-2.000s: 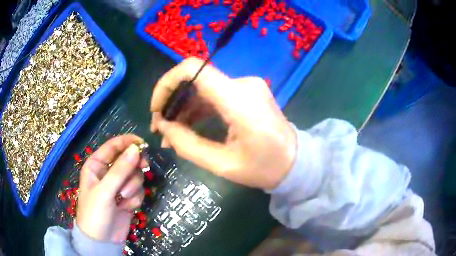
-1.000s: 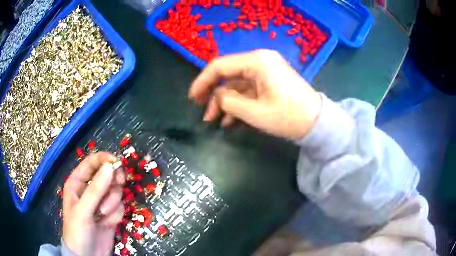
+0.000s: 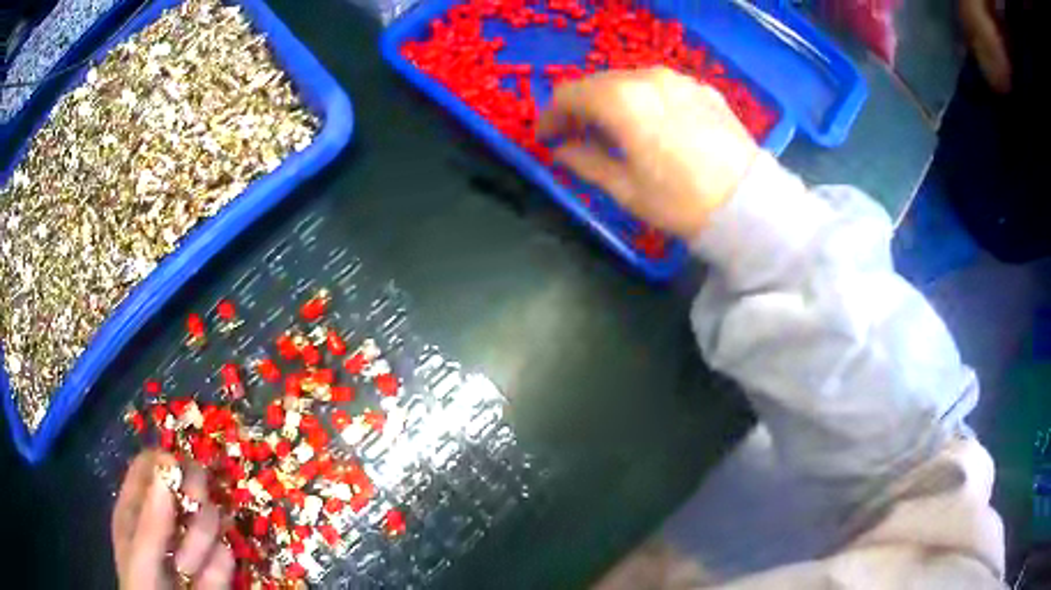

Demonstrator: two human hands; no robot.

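My left hand (image 3: 173, 530), cut off by the bottom edge, is closed around gold-silver metal pieces (image 3: 171, 475). It is at the left side of a heap of assembled pieces (image 3: 294, 432) with red ends and shiny metal. The heap lies on a clear blister tray (image 3: 455, 403). My right hand (image 3: 657, 144) is over the blue tray of red parts (image 3: 455, 98), fingertips down among the red parts (image 3: 634, 40). Whether they pinch one is hidden.
A large blue tray (image 3: 196, 254) filled with metal parts (image 3: 138, 161) stands at the left. A tray of silvery parts (image 3: 58, 58) is beyond it. A small blue tray (image 3: 847, 110) adjoins the red-part tray. Part of another person's arm (image 3: 983, 40) shows at top right.
The dark tool seen in my right hand two seconds ago is no longer in it. My right hand has moved into the red-part tray. My left hand has moved down and left, uncovering the heap.
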